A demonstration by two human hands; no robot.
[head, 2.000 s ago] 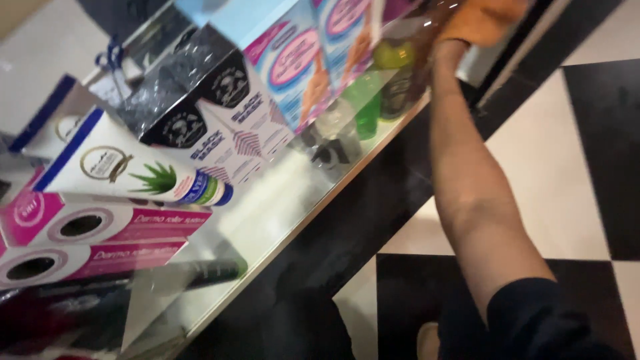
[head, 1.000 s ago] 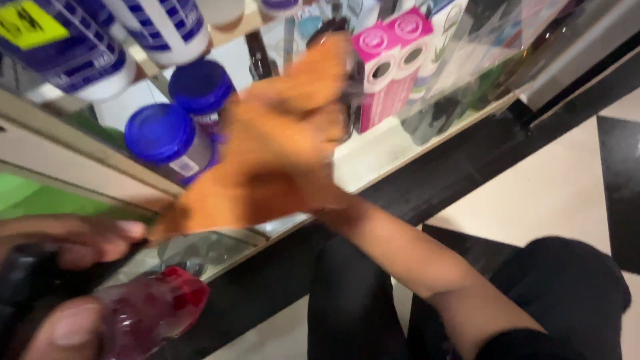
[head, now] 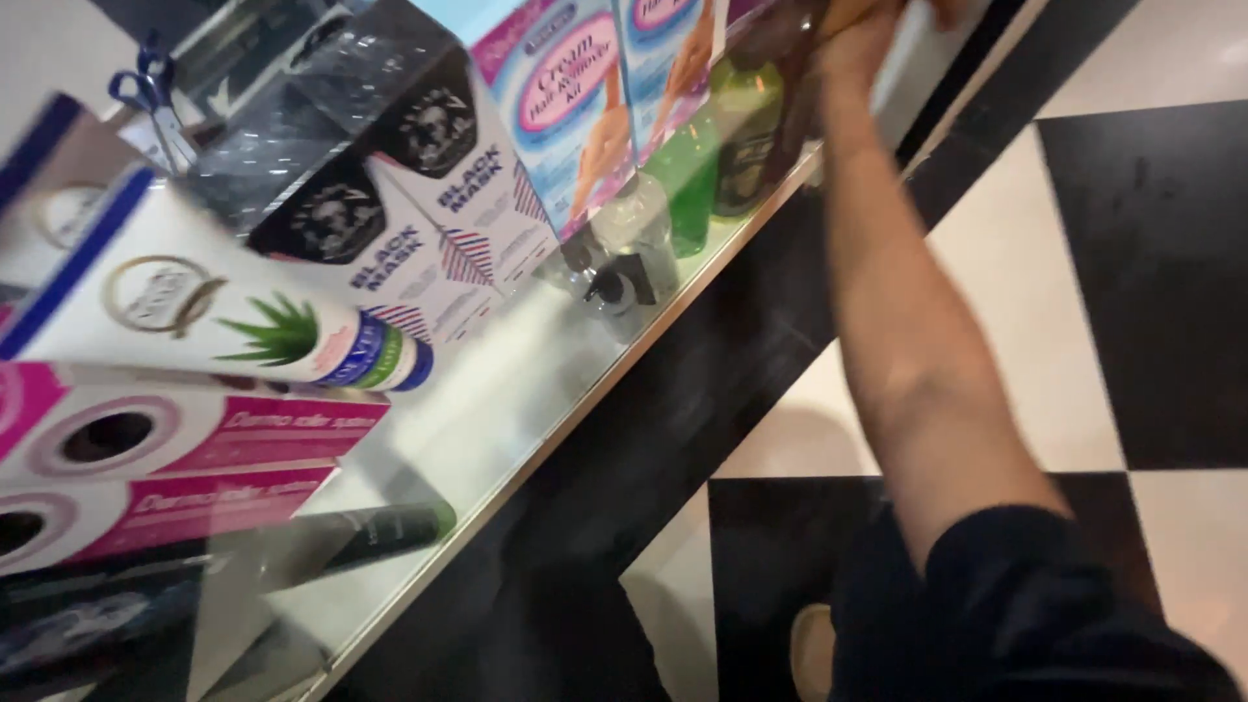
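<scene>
My right hand (head: 863, 34) is at the top edge, cut off by the frame, at the far end of a glass display case. Its forearm runs up from the lower right. What the hand holds cannot be made out. Nearest to it inside the case are a dark bottle (head: 785, 68) and a yellow-green bottle (head: 749, 136). A green bottle (head: 687, 180) and a clear bottle (head: 639, 229) stand beside them. My left hand is out of view.
The case's front edge (head: 556, 439) runs diagonally. Behind the glass are hair remover boxes (head: 575, 107), black mask boxes (head: 439, 214), an aloe tube (head: 224, 292), pink derma roller boxes (head: 283, 429), scissors (head: 156, 97) and a dark tube (head: 390, 531). Checkered floor (head: 1033, 292) lies at right.
The view has swung widely. One second ago my right hand held an orange cloth at the glass and my left hand held a bottle of red liquid; the left hand and bottle have left view.
</scene>
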